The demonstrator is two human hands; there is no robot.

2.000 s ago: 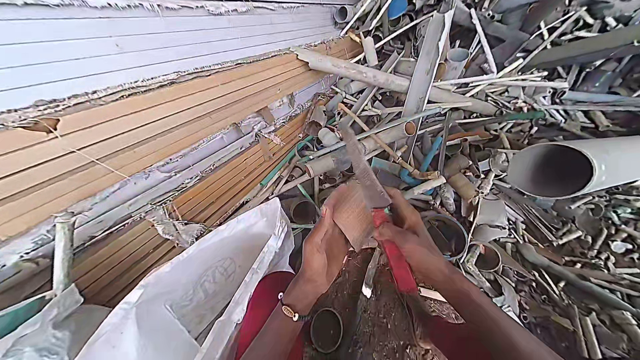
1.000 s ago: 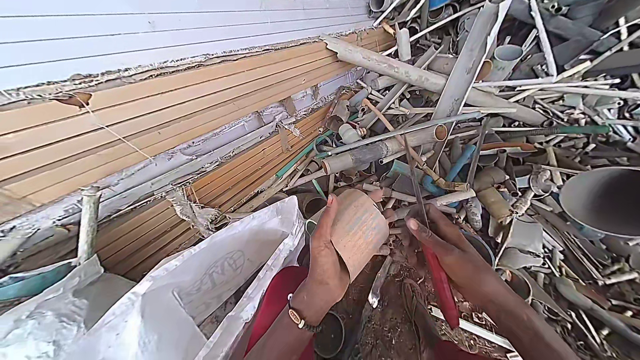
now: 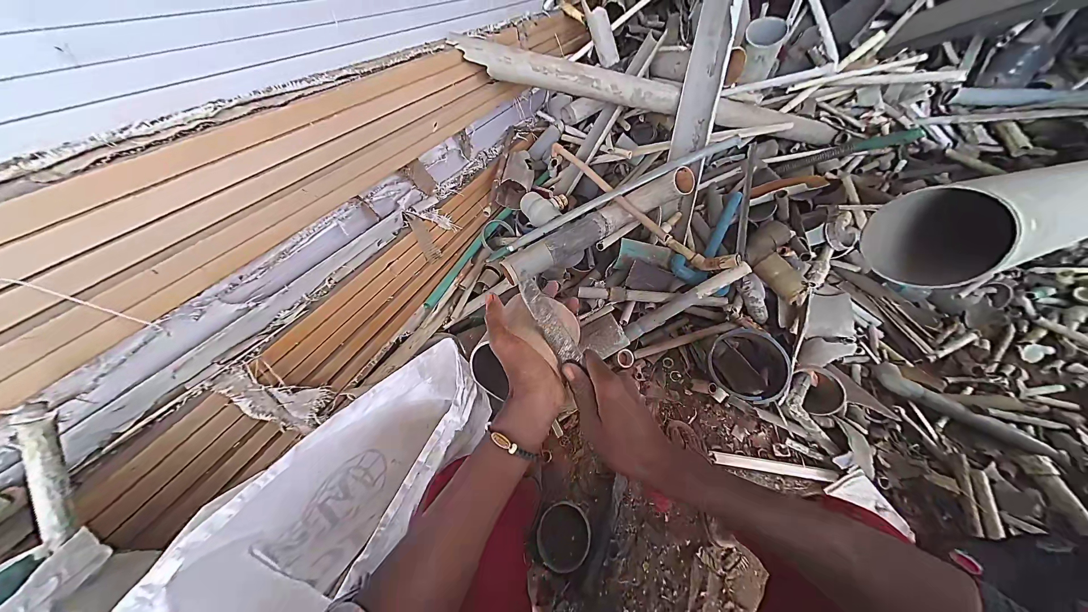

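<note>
My left hand holds a pale, curved piece of plastic pipe, largely covered by the fingers and a blade. My right hand grips a long tool with a worn grey blade; its handle is hidden in the fist. The blade slants up and left across the pipe piece, close to the left palm. Both hands are almost touching, above dirt-covered ground. Just beyond the fingertips lies a grey pipe with a brownish open end.
A white woven sack stands at the left, beside stacked tan slatted panels. Heaped pipe offcuts spread ahead and right, with a wide grey pipe at the right. A short round pipe piece sits between my knees.
The blade was upright and apart from the pipe piece one second ago; now it lies across it. My right hand has come in against my left, and the red handle no longer shows clearly.
</note>
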